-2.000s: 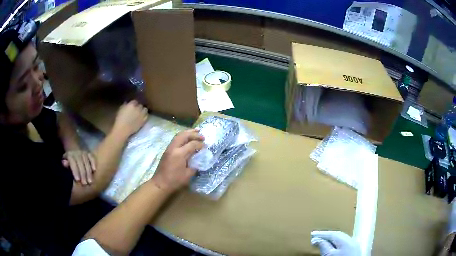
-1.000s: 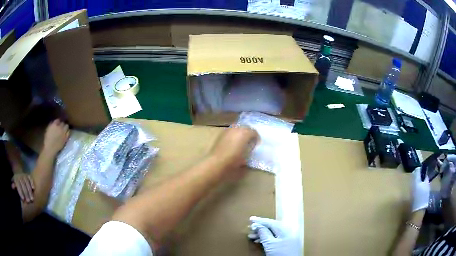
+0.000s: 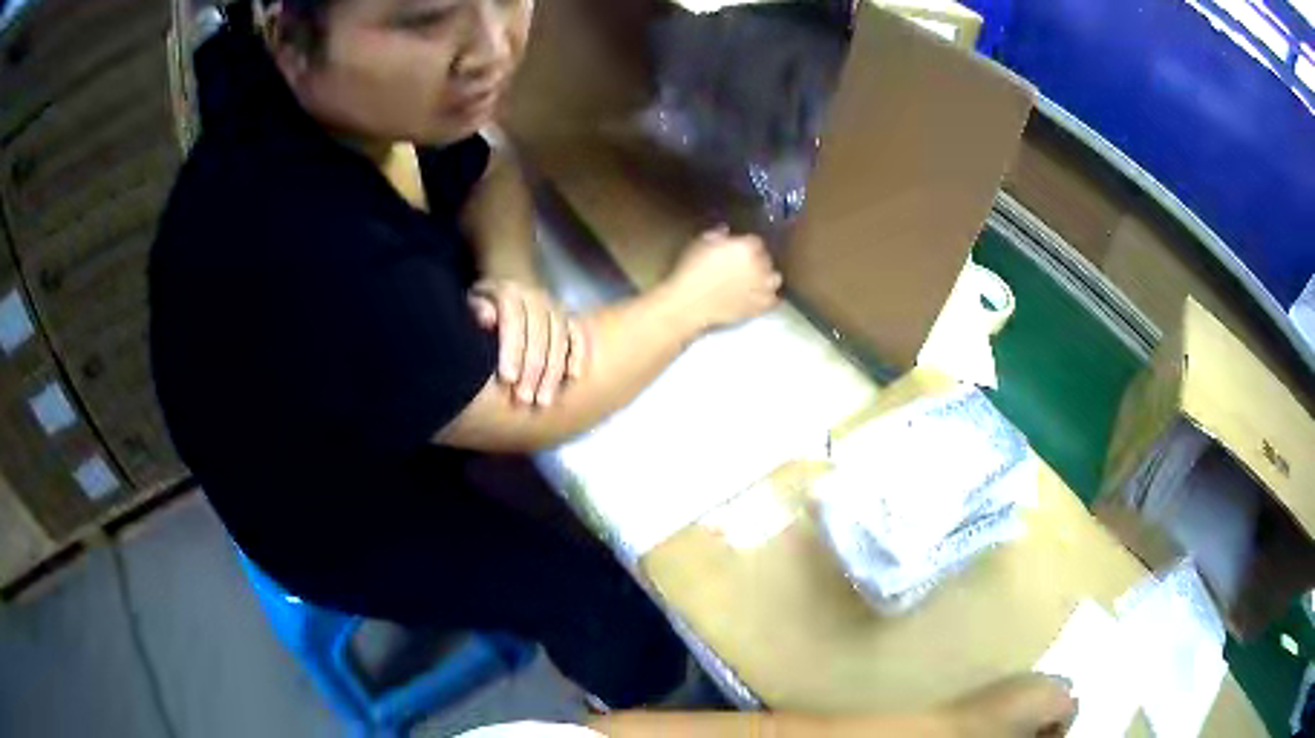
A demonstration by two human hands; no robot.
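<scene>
My bare left hand (image 3: 1021, 707) is small and partly cut off at the bottom edge, its fingertips at the near edge of a flat white bubble bag (image 3: 1096, 666). I cannot tell if it grips the bag. Another pale bubble bag (image 3: 1175, 634) lies beside it, before the supply carton. Bagged products (image 3: 923, 490), silvery and bubbled, lie piled on the cardboard sheet left of the bags. My gloved right hand is out of the picture.
A seated person in black (image 3: 317, 332) rests arms on the bench edge by bubble wrap sheets (image 3: 707, 418). A large open packing carton (image 3: 909, 188) stands behind. The supply carton (image 3: 1255, 418) is at right, the tape roll (image 3: 992, 297) between the cartons. A blue stool (image 3: 339, 656) stands below.
The view has swung left and tilted, so the bench appears further right. My left hand left the bagged products and moved to the bubble bags. My right hand has gone out of view.
</scene>
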